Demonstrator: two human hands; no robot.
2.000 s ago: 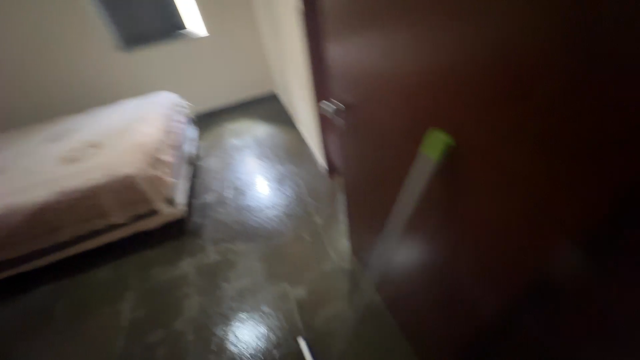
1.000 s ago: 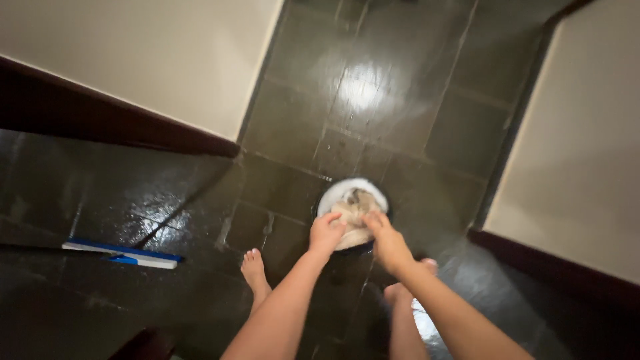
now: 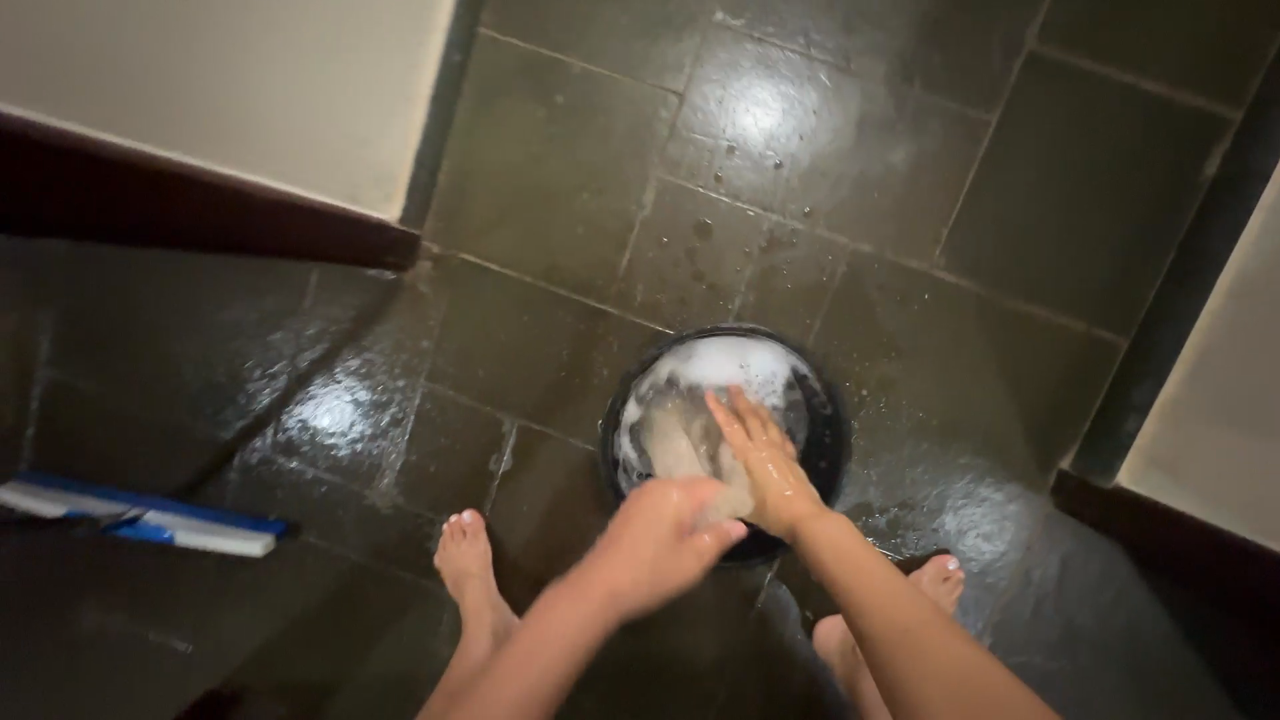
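A round black bucket stands on the dark tiled floor between my bare feet, with white suds on the water in it. A wet beige cloth lies partly in the suds. My left hand grips the near part of the cloth at the bucket's near side, its fingers curled. Over the right part of the bucket, my right hand is wet, its fingers extended against the cloth. The cloth's lower part is hidden by water and hands.
A blue and white floor squeegee or broom head lies at the left. Pale walls with dark bases stand at the upper left and right. Water drops dot the slate-like floor tiles beyond the bucket. My feet flank it.
Two seconds ago the view showed a bed and a door; it has since swung down to the floor. Since one second ago, my right hand's fingers have spread and the cloth is lower in the bucket.
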